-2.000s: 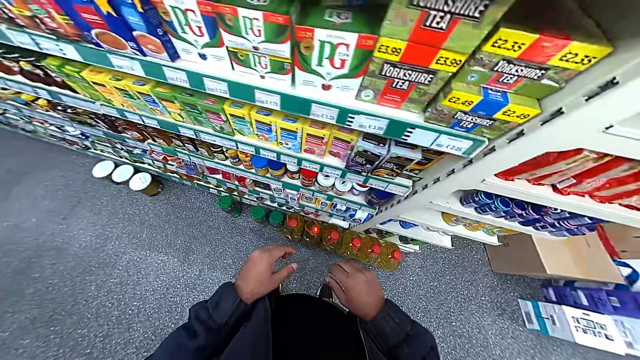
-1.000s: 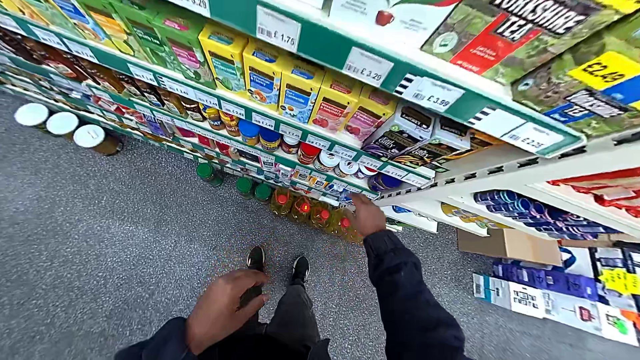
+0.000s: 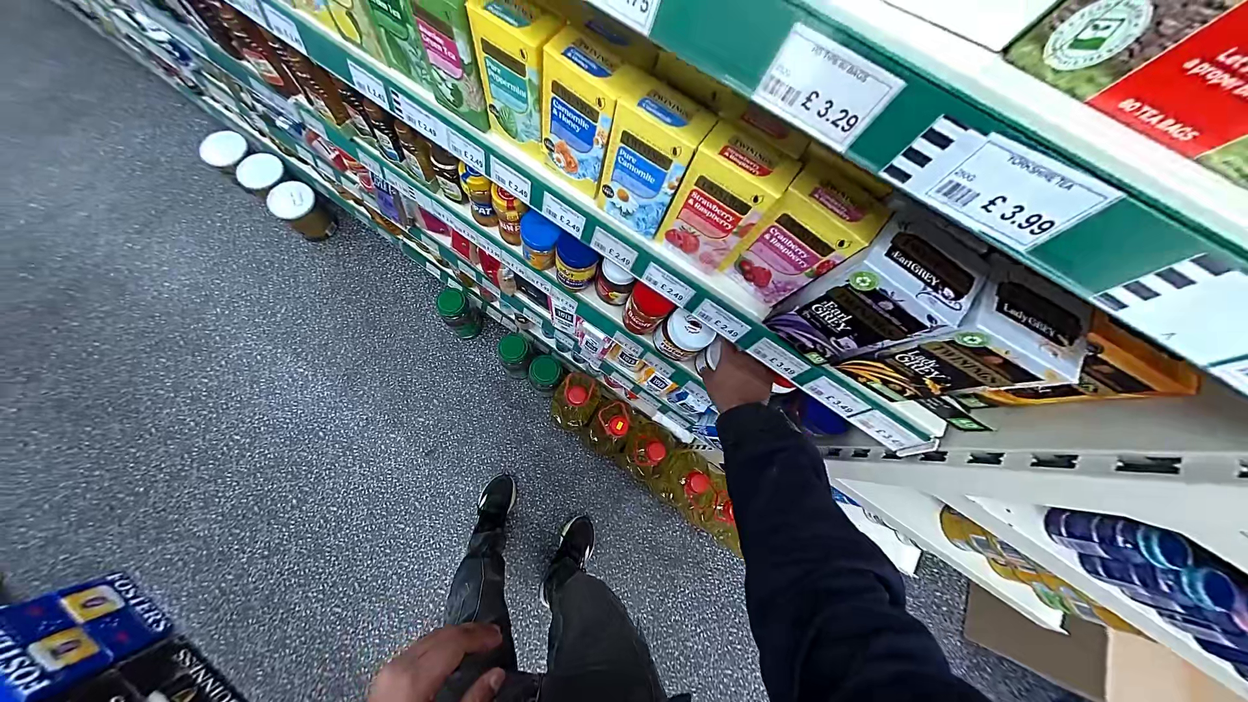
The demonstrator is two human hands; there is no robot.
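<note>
My right hand (image 3: pixel 738 378) reaches into the shelf of spread jars, its fingers at a white-lidded jar (image 3: pixel 710 357) just right of another white-lidded jar (image 3: pixel 686 332). The shelf above partly hides the fingertips, so whether they grip the jar is unclear. A red-lidded jar (image 3: pixel 648 304) and blue-lidded jars (image 3: pixel 575 259) stand farther left in that row. My left hand (image 3: pixel 441 667) hangs low in front of my legs, fingers apart, holding nothing. Yellow boxes of Twinings tea (image 3: pixel 645 156) line the shelf above the jars.
Oil bottles with red caps (image 3: pixel 648 450) and green-lidded jars (image 3: pixel 515 353) stand on the floor along the shelf base. Large white-lidded jars (image 3: pixel 292 201) are farther left. Beer cartons (image 3: pixel 88 634) sit at lower left, a cardboard box (image 3: pixel 1038 634) at lower right. Shelf edges (image 3: pixel 721 317) overhang my right hand.
Two seconds ago both hands were close together before my body; my right hand has since reached out into the jar shelf. My left hand has stayed low. The view has moved nearer the shelves.
</note>
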